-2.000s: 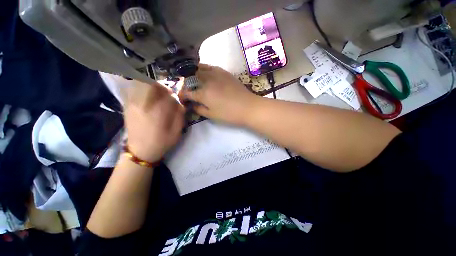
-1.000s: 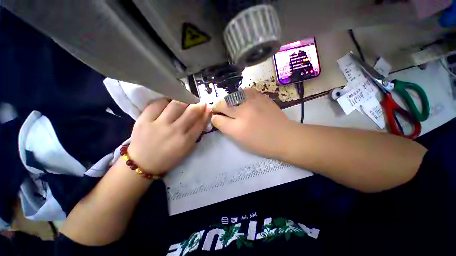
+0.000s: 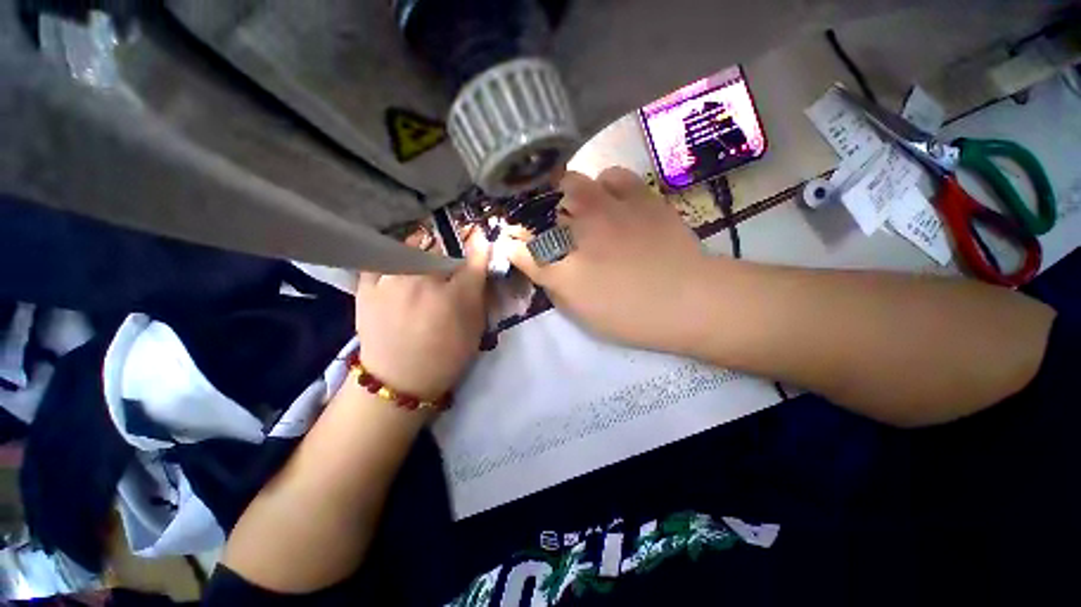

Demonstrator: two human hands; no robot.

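The grey sewing machine head (image 3: 296, 131) fills the top, with a ribbed knob (image 3: 512, 125) and a bright spot at the needle area. My left hand (image 3: 421, 320), with a beaded bracelet, lies left of the needle area, fingertips on a small light piece (image 3: 499, 255). My right hand (image 3: 611, 255) lies to the right, fingertips at the same piece beside a small ridged cylinder (image 3: 550, 246). Navy fabric with white pieces (image 3: 178, 385) is heaped at the left and runs toward my left hand. The needle and presser foot cannot be made out clearly.
A lit phone (image 3: 705, 128) with a black cable lies on the machine bed. Scissors (image 3: 993, 225) with red and green handles lie at the right on white paper labels (image 3: 883, 184). The white table (image 3: 593, 397) has fine printed marks near its front edge.
Since one second ago, the view has shifted and the machine head covers more of it. My left hand's fingers are more extended at the needle area. Both hands remain there.
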